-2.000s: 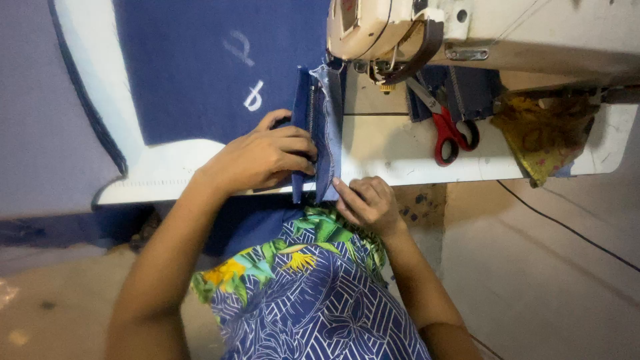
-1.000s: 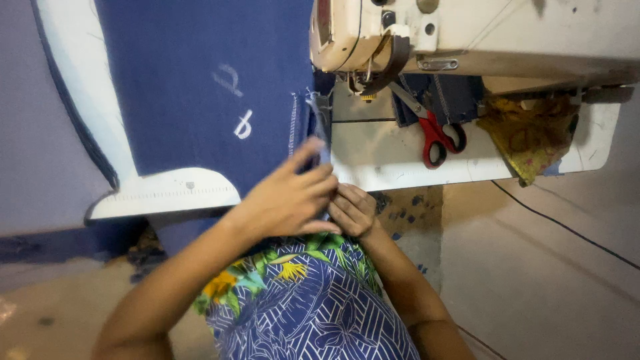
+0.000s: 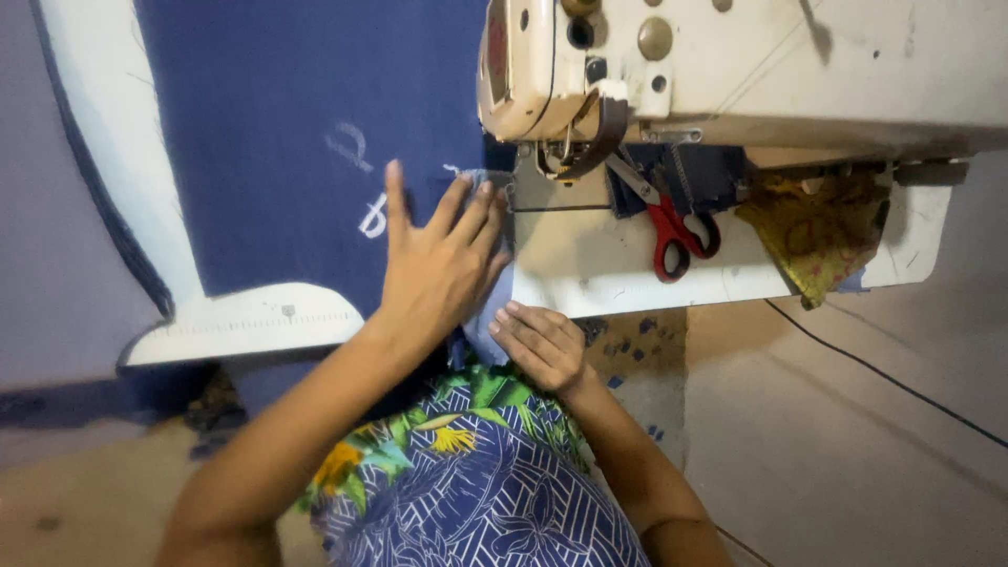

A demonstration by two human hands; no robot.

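Dark blue fabric [image 3: 299, 157] with white chalk marks lies over the sewing table. My left hand [image 3: 437, 260] rests spread on the fabric's right edge, fingers over a folded strip. Lighter blue fabric [image 3: 490, 315] shows beneath it and runs down over the table's front edge. At that edge my right hand [image 3: 543, 342] touches the lighter fabric with bent fingers; whether it pinches the cloth cannot be told. The sewing machine head [image 3: 520, 87] stands above right, its presser foot area [image 3: 563, 169] just right of the left fingertips.
Red-handled scissors [image 3: 669, 232] lie right of the needle area, partly on dark fabric pieces [image 3: 720, 177]. A yellow patterned cloth [image 3: 827, 228] hangs farther right under the machine arm. The white table edge [image 3: 244, 335] has a printed scale. A black cable [image 3: 874, 366] runs at the right.
My left hand has moved up along the strip and now lies flatter, fingers spread. The upright fold between my hands now lies pressed down under it. My right hand has parted from the left.
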